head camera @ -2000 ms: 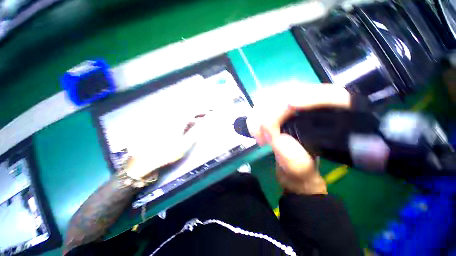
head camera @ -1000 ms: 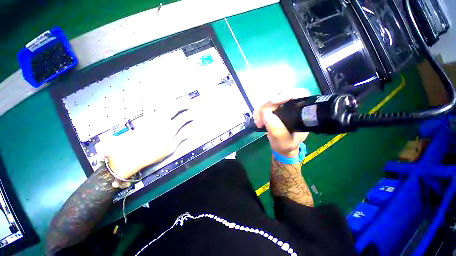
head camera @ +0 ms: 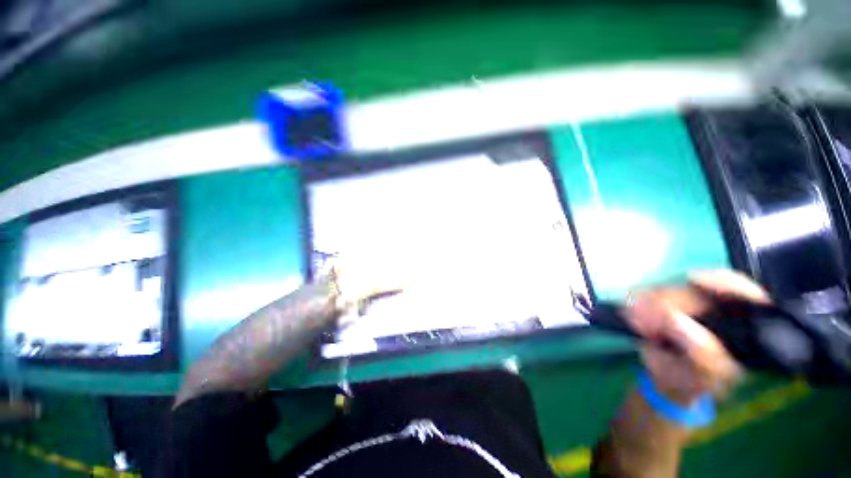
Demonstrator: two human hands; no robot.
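A display unit [head camera: 448,245] lies on the green bench in front of me, its white back inside a black border, overexposed. My left hand [head camera: 373,297] rests on the unit's lower left part; it blends into the white glare and its fingers cannot be made out. My right hand [head camera: 686,331] is closed around a black electric screwdriver [head camera: 779,341] at the unit's lower right corner. The tool's tip is at or near that corner; blur hides whether it touches.
A blue screw tray [head camera: 306,121] sits on the white rail [head camera: 411,123] behind the unit. Another display unit [head camera: 89,280] lies at the left. Glossy black panels [head camera: 779,201] stand or lie at the right. A yellow floor line [head camera: 765,411] shows at lower right.
The view has swung, so the unit and tray sit further right and the left display unit shows whole. The screwdriver stays in my right hand near the same corner.
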